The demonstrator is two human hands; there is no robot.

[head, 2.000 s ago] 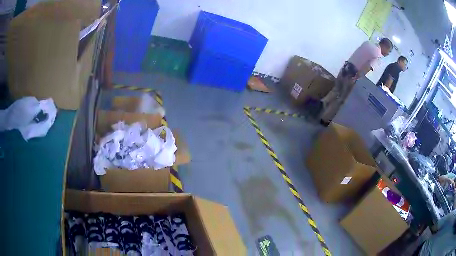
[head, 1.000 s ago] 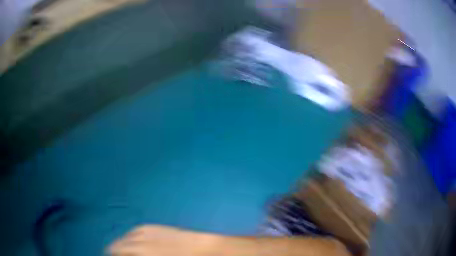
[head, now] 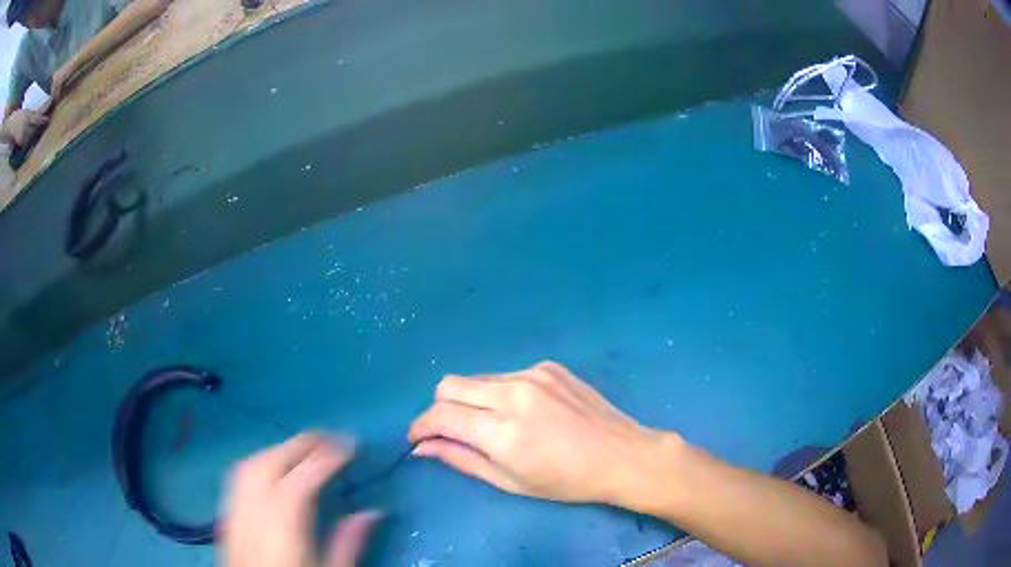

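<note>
A black headband lies on the blue-green bench at the lower left, its open side facing right. A thin dark headphone wire runs from near the headband to my right hand. My right hand pinches the wire between thumb and fingers. My left hand is blurred, beside the headband's lower end and over part of the wire. Its fingers and thumb are apart; whether it touches the wire or headband cannot be told.
A headband assembly lies on the darker belt. A small clear bag and a limp white item lie at the upper right. A yoke carton and a scrap carton with white wrapping stand lower right. A person sits across.
The view has swung from the floor and cartons to the bench. Both hands are now in view; a second ago only one blurred arm and hand showed. My right hand now holds the wire.
</note>
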